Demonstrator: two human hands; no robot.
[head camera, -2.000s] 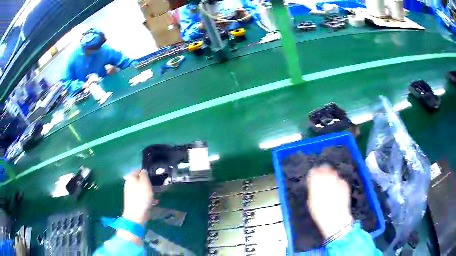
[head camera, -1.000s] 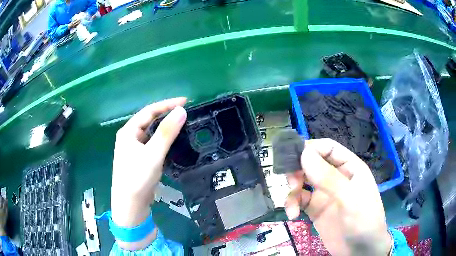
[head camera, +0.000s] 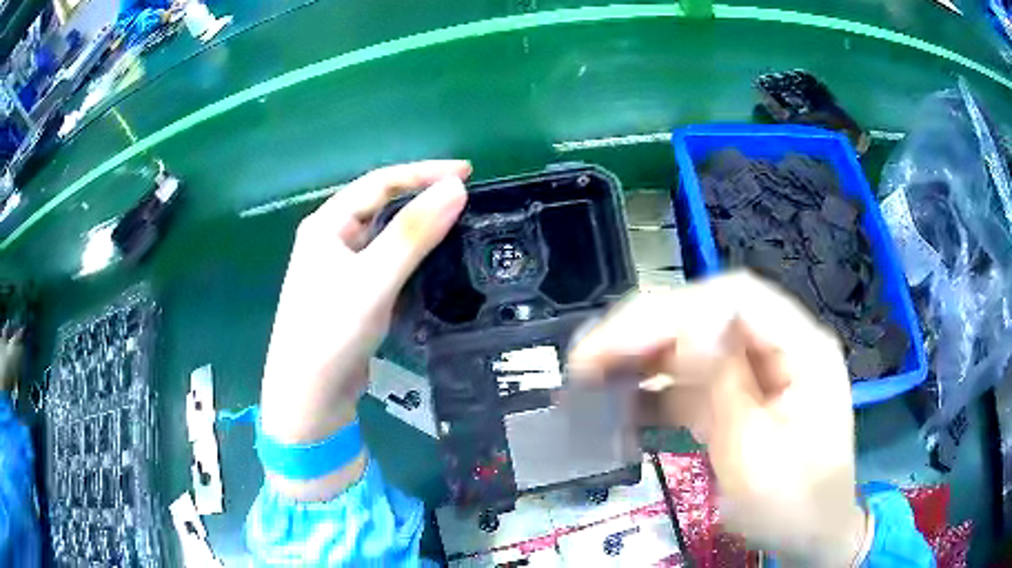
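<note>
An open black camera housing (head camera: 527, 250) lies in front of me, its deep half with the round central opening away from me. Its flatter door half (head camera: 472, 411) lies toward me and bears a small bright window and a silver plate (head camera: 560, 444). My left hand (head camera: 344, 288) grips the housing's upper left edge. My right hand (head camera: 732, 388) is blurred, over the right side of the door half, fingertips pinched together. A dark grey blurred piece seems to be at the fingertips; its outline is unclear. Silver panel plates (head camera: 566, 533) lie below the housing.
A blue bin (head camera: 690, 211) of small black pads stands right, with a clear plastic bag (head camera: 954, 244) beside it. Another black housing (head camera: 805, 98) lies behind the bin. A gridded tray (head camera: 100, 433), loose plates (head camera: 203, 433) and a black part (head camera: 144, 222) lie left. Red bubble wrap (head camera: 688, 499) lies below.
The housing and my left hand show slightly higher and further right. My right hand has moved from beside the housing to over its door half, bringing the dark pad with it.
</note>
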